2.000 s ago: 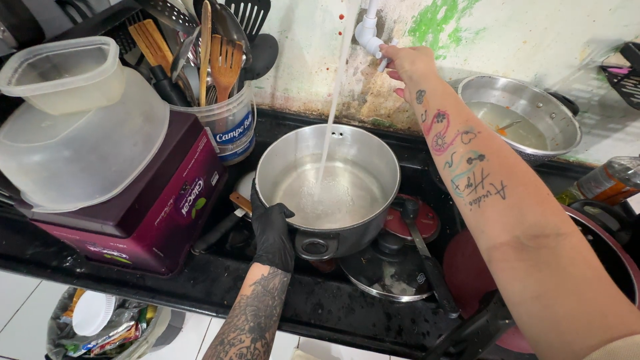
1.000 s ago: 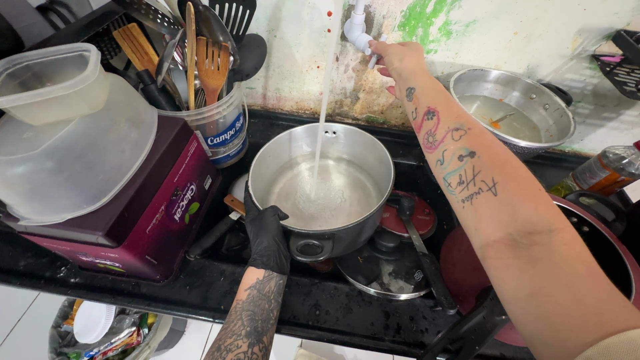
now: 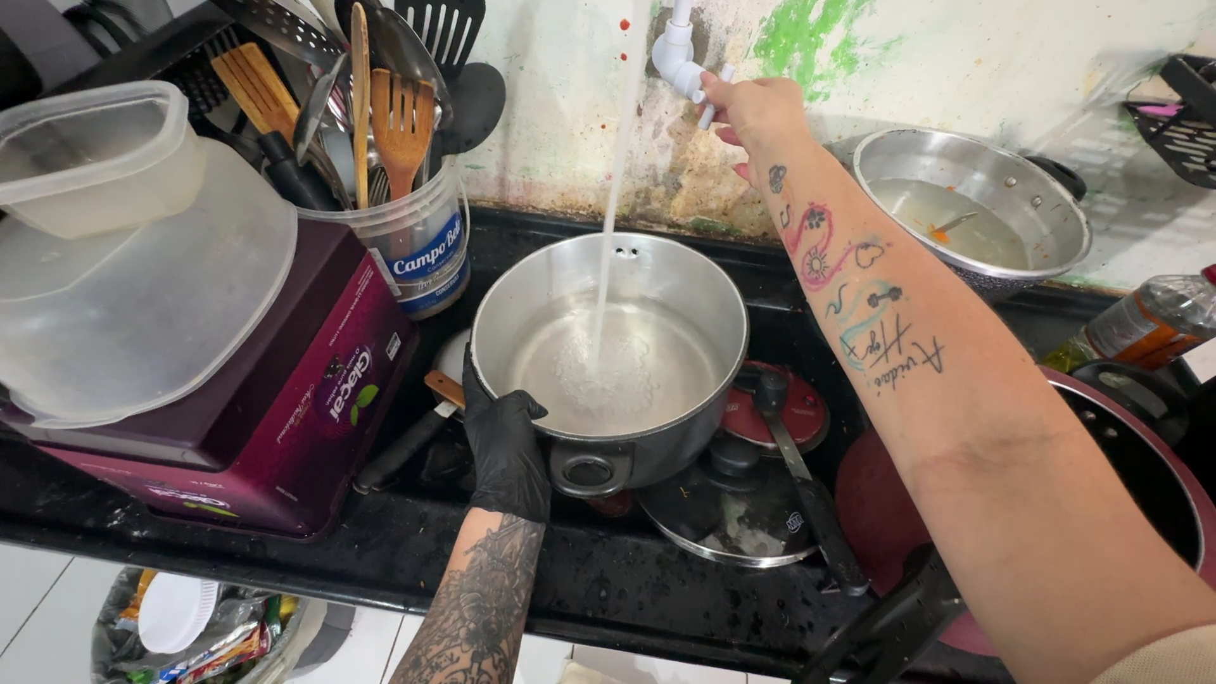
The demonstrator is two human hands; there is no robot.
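Water runs in a thin stream into an aluminium pot, which holds shallow water and stands over the black sink. My left hand, in a black glove, grips the pot's near left rim, thumb over the edge, beside the round handle. At the wall, my bare right hand has its fingers on the small lever of a white plastic tap. Under the pot's right side lie a glass pan lid and a red lid, with a black-handled utensil across them.
A bucket of kitchen utensils stands left of the pot, beside a purple box bearing clear plastic containers. Behind my right forearm is a pan of cloudy water. A large red pot and a bottle stand right; a bin is below.
The water in the aluminium pot looks somewhat higher and wider across the bottom than in the earliest frame. Both hands keep their holds, on the pot and the tap.
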